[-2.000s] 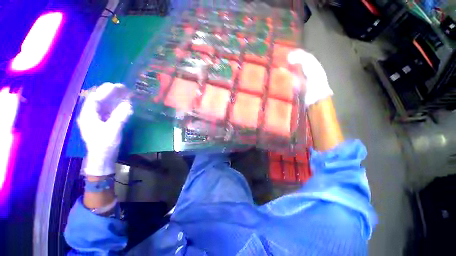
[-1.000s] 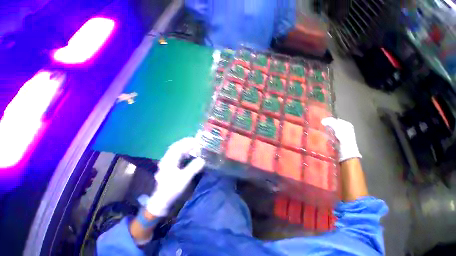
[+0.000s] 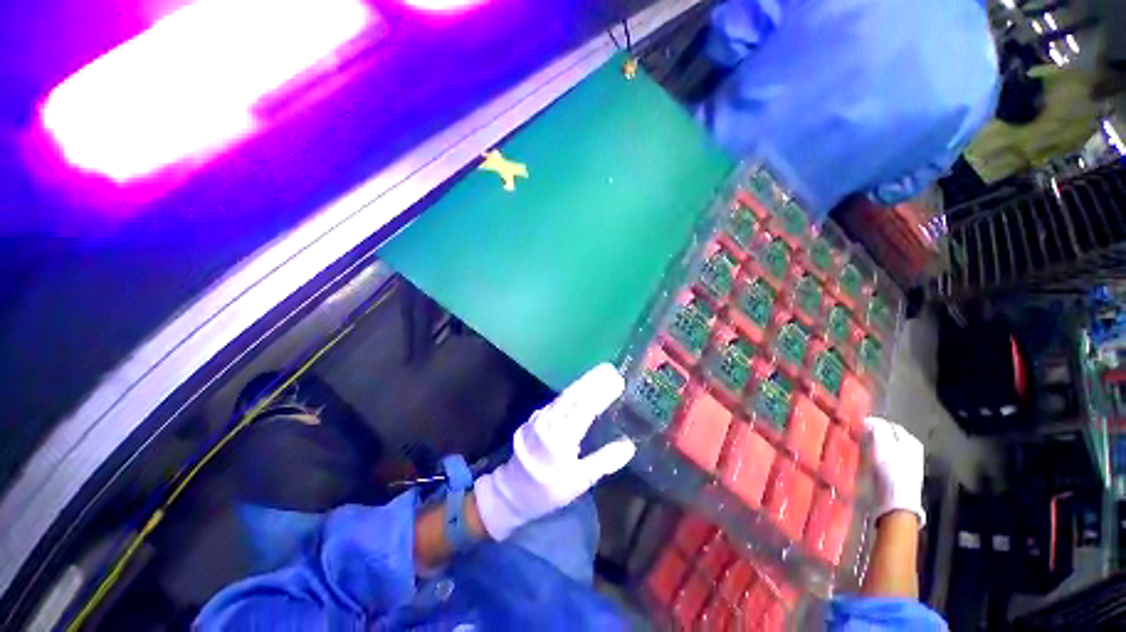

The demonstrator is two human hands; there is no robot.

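A large clear blister tray (image 3: 780,370) with a grid of pockets lies slanted along the right side of the green mat (image 3: 568,222). Green circuit boards (image 3: 688,324) sit in its far and left pockets. Several pockets nearest me show plain pink-red pads (image 3: 745,461). My left hand (image 3: 556,454), white-gloved with a blue wrist strap, has its thumb and fingers at the tray's near left corner. My right hand (image 3: 895,467), also gloved, holds the tray's right edge; its fingertips are partly hidden at the rim.
A person in a blue smock (image 3: 852,93) is just beyond the tray. A pale metal rail (image 3: 284,290) and a purple-lit lamp (image 3: 204,87) are at the left. More red-padded trays (image 3: 716,580) are below the near edge. A yellow mark (image 3: 504,169) is on the mat.
The tray was raised over the mat and now lies at its right side. My left hand has come from apart to the tray's corner. The view has turned.
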